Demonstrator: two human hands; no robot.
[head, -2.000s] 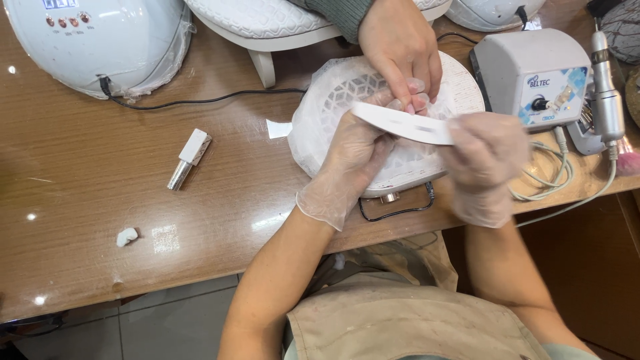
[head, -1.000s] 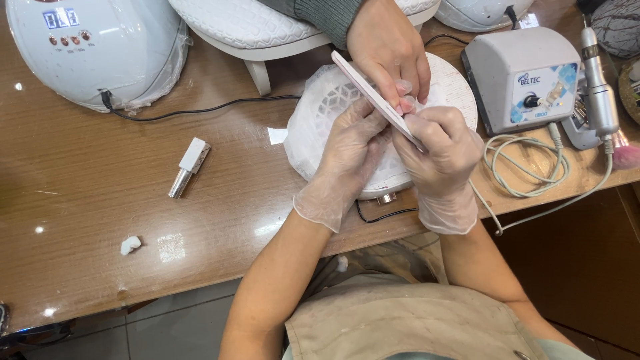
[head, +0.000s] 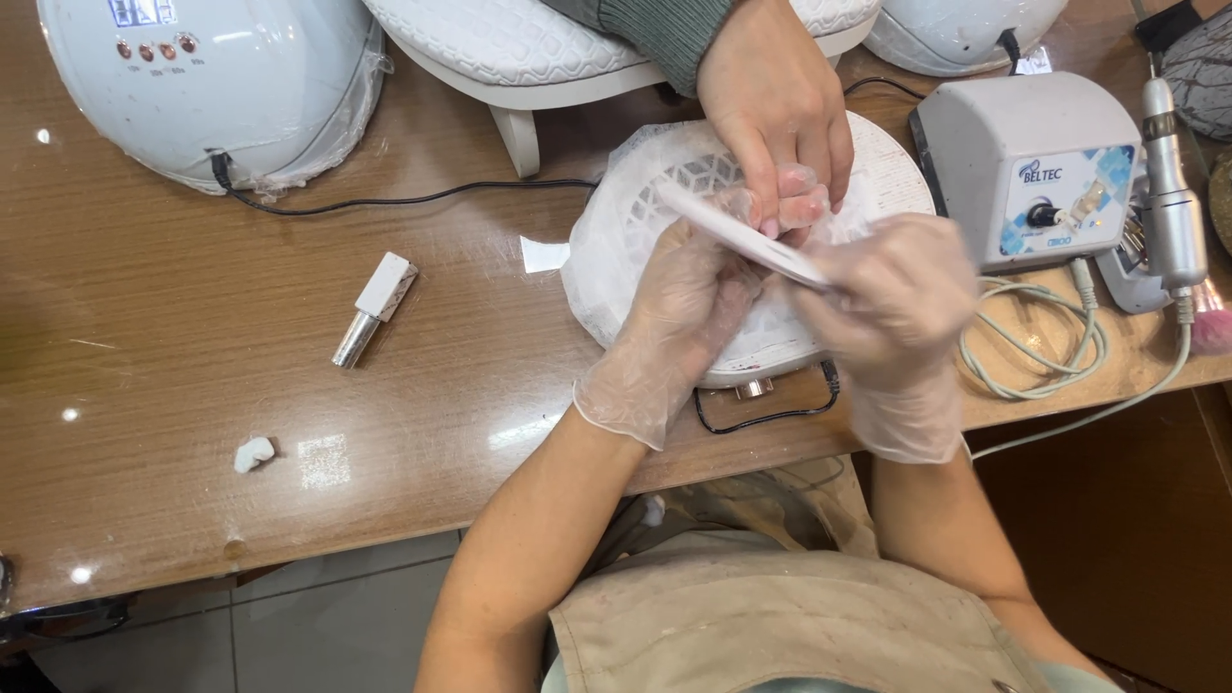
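My right hand (head: pixel 890 289), in a clear glove and blurred, grips one end of a white nail file (head: pixel 746 236). The file slants up to the left, across the fingers of another person's hand (head: pixel 780 96). My left hand (head: pixel 688 298), gloved too, holds a finger of that person from below; the exact grip is partly hidden by the file. The hands are over a round white nail dust collector (head: pixel 890 164) with a patterned grille and a thin white cover (head: pixel 602 260).
A nail drill control box (head: pixel 1035 173) and its handpiece (head: pixel 1174 221) are on the right. A nail lamp (head: pixel 221 77) stands upper left, a padded armrest (head: pixel 510 48) at the top. A polish bottle (head: pixel 375 308) and a white scrap (head: pixel 254 454) lie on the wooden table (head: pixel 192 356).
The file has swung from a steep slant one second ago to a flatter one, and my right hand has shifted to the right. My left hand stays at the other person's fingers.
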